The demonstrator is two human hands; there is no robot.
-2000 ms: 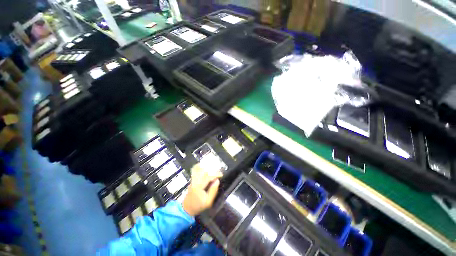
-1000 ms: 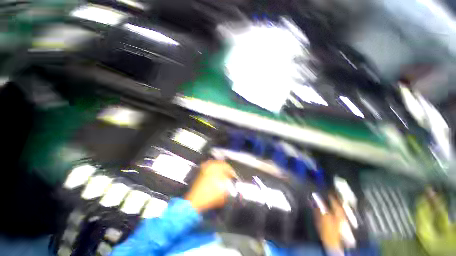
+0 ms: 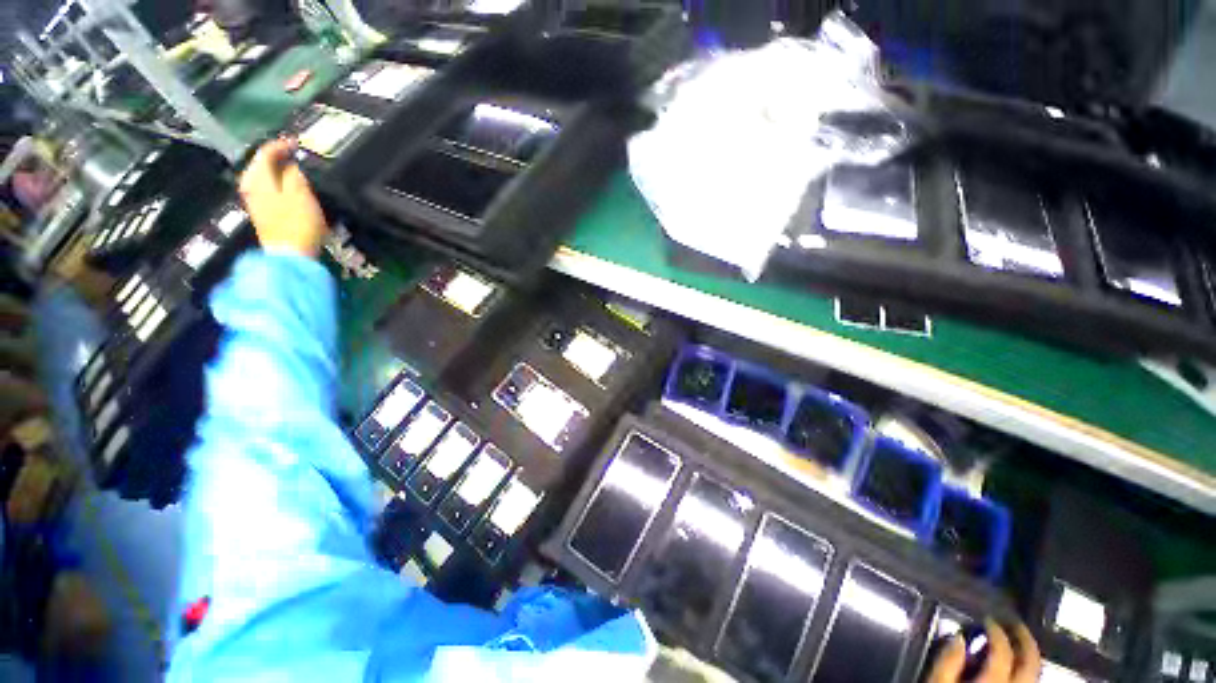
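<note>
A black foam tray (image 3: pixel 696 607) stands before me with several phones in a row, glossy black screens (image 3: pixel 774 600) up. My left hand (image 3: pixel 283 200) is stretched out to the upper left, its fingertips beside an open phone unit with a pale centre (image 3: pixel 330 131); whether it grips anything cannot be told. My right hand (image 3: pixel 994 659) is at the right end of the front tray, cut off by the bottom edge. Its fingers are bent over the last phone; a grip cannot be told.
Blue bins (image 3: pixel 827 430) stand in a row behind the front tray. A pale shelf edge (image 3: pixel 747 320) runs above them. Crumpled clear plastic (image 3: pixel 754 147) and another tray of phones (image 3: pixel 940 220) lie on the green shelf. Open phone units (image 3: pixel 447 460) fill foam trays on the left.
My left hand has moved from beside the front tray to the far upper left. My right hand, blurred one second ago, is now at the front tray's right end. The view has steadied.
</note>
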